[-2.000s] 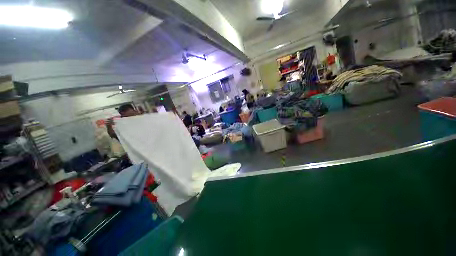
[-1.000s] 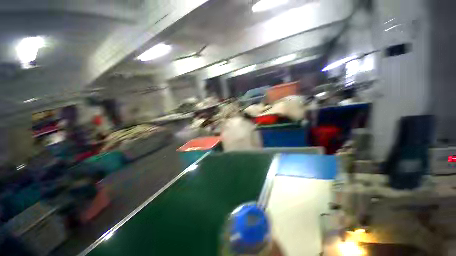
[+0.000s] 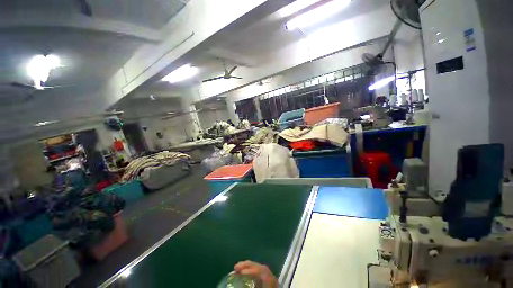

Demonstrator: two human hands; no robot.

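A clear bottle with a pale greenish look shows at the bottom edge, cut off by it. Only its rounded end is in view; no blue cap shows. What looks like my right hand is bare and curled around the bottle's far and right side. Most of this hand and its wrist are cut off below. My left hand is out of the picture. The cream sewing machine head stands at the lower right, with a small warm light at its lower edge.
The green tabletop with a metal edge adjoins a white table with a blue end. A dark blue upright holder stands by the machine. Beyond are a red-lidded bin, a white sack, fabric heaps and a white cabinet.
The view first swung right from the aisle to the machine, then steadied. Since one second ago, the bottle has moved left and lower in the picture, and its blue cap no longer shows.
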